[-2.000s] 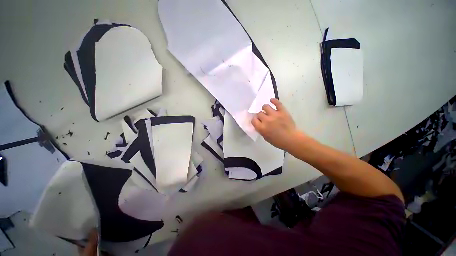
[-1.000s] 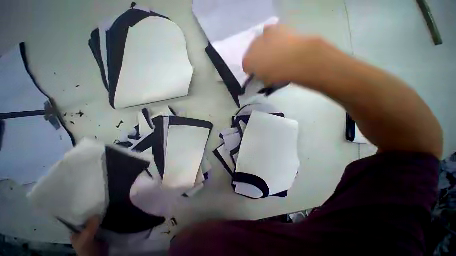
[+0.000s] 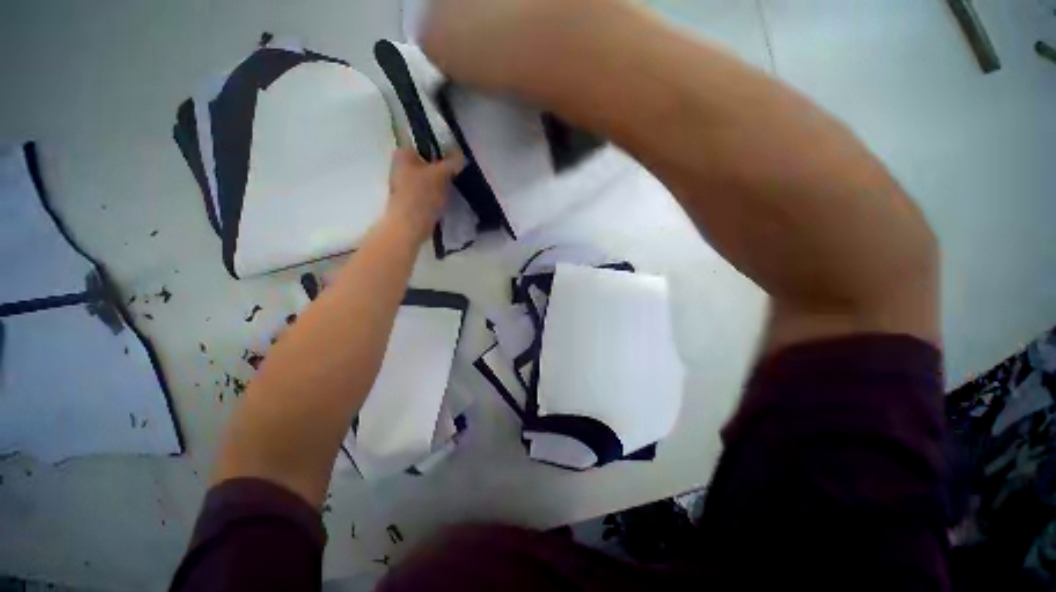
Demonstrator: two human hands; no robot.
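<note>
A bundle of cut panels (image 3: 498, 150), white paper with black cloth edges, lies folded or overlapped at the upper centre. My left hand (image 3: 424, 189) grips its left part, with the fingers on the black and white layers. My right hand (image 3: 457, 35) is at the top edge over the bundle, blurred and partly cut off; its fingers are hidden. My right forearm covers part of the area beyond.
A rounded panel stack (image 3: 319, 174) lies at upper left. Two smaller stacks lie nearer me, one at centre (image 3: 405, 376), one to its right (image 3: 608, 347). A large paper-topped piece (image 3: 75, 370) is at far left. A greenish-brown stick (image 3: 974, 35) lies top right. Dark scraps lie beyond the right edge.
My left hand has left the lower left and reached the upper-centre bundle. The black-and-white panel it held is gone from the lower left. My right hand has moved up and left.
</note>
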